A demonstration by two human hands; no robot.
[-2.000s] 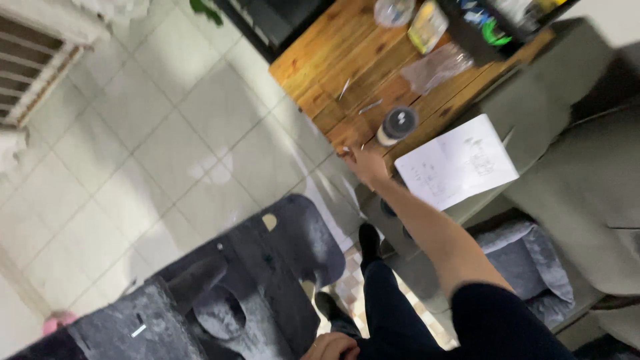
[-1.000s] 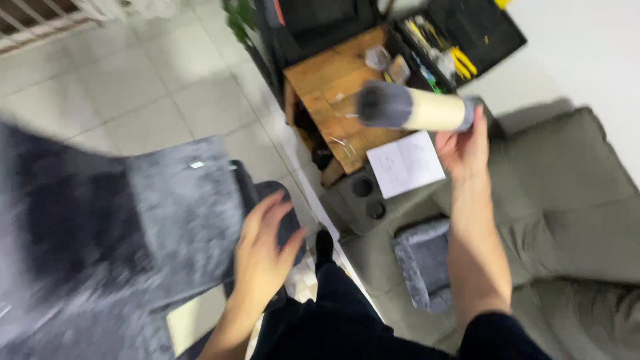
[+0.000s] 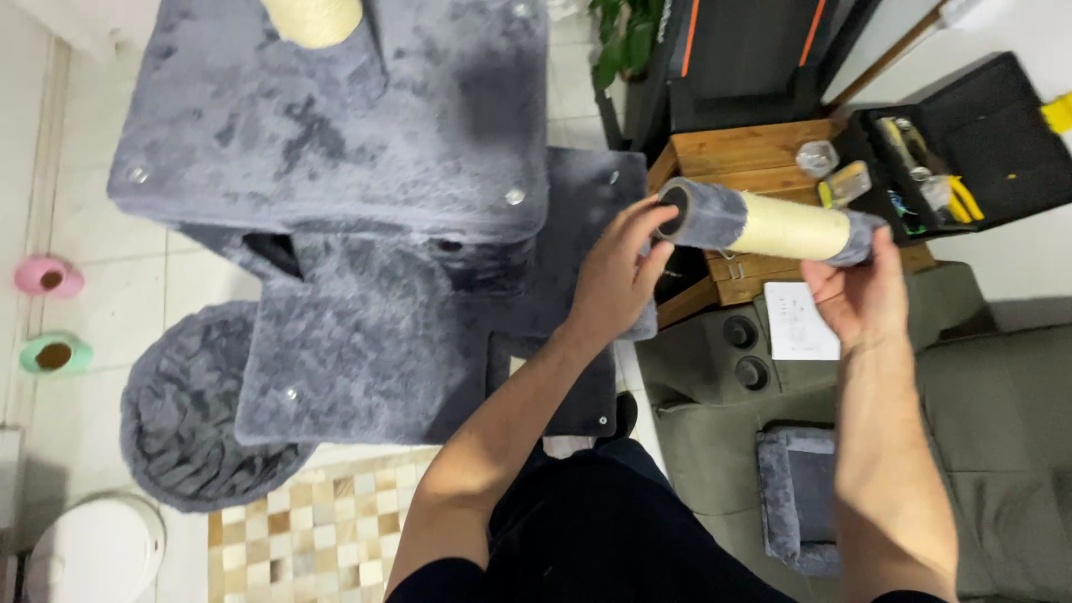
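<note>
A cat tree post point(image 3: 791, 228), wrapped in cream sisal with grey plush at both ends, lies across between my hands. My right hand point(image 3: 863, 289) grips its far right end. At the hollow left end, my left hand point(image 3: 624, 264) has its fingers on the rim. To the left stands a grey plush cat tree, its upper platform point(image 3: 335, 126) bearing metal screw ends at the corners and a sisal post point(image 3: 314, 18) near the top edge. A lower platform point(image 3: 360, 360) and a round plush basket point(image 3: 209, 410) are below it.
Right of the cat tree are a wooden table point(image 3: 737, 155), an open black toolbox point(image 3: 938, 159), an instruction sheet point(image 3: 800, 322) and a grey-green sofa point(image 3: 988, 402) with cup holders. A plush tray point(image 3: 779, 502) lies on the sofa. A patterned rug point(image 3: 327, 528) covers floor below.
The right hand was at the table, then held the post up. My left hand has come from beside the cat tree to the post's other end. The view has swung toward the cat tree.
</note>
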